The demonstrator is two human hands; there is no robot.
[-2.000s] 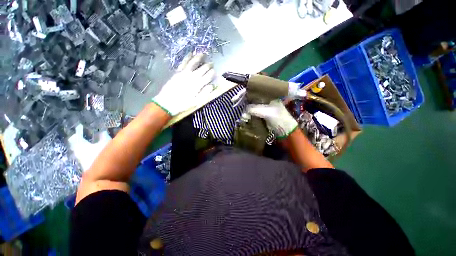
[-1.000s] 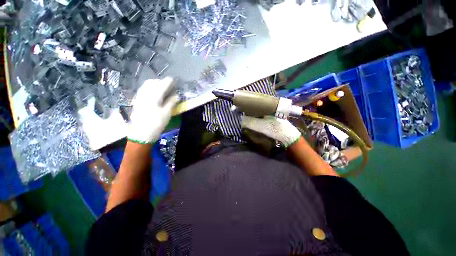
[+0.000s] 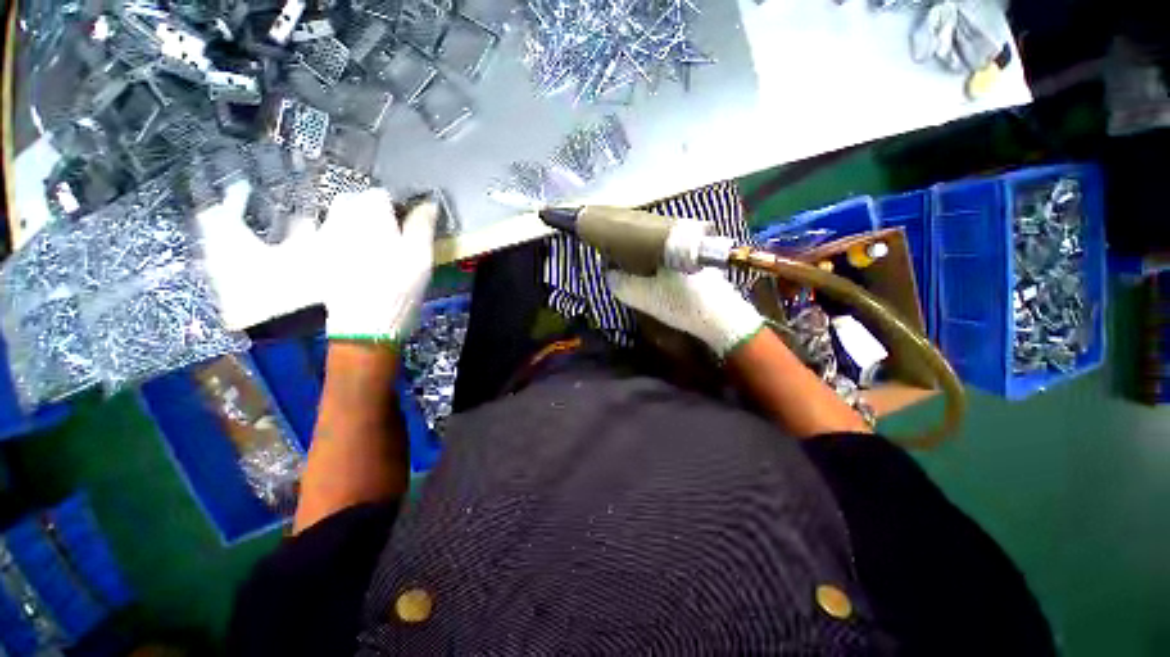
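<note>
My right hand, in a white knit glove, is closed around the olive-green air rivet gun above the lap. The gun's dark nose points left at the bench edge. My left hand, also gloved, is at the front edge of the bench. Its fingertips are at the near side of the pile of grey metal brackets, with a dark piece by the thumb; I cannot tell if it is gripped. Several small brackets lie on the bench beyond the gun nose. Loose blind rivets lie behind them.
A clear bag of rivets lies at the bench's left corner. A striped cloth is on the lap. A carton and blue bin stand right, with the air hose curving over the carton. More blue bins sit lower left.
My left hand has moved from beside the rivet heap leftward to the near brackets. Small brackets now show where it was. The gun stays in my right hand. The view has shifted.
</note>
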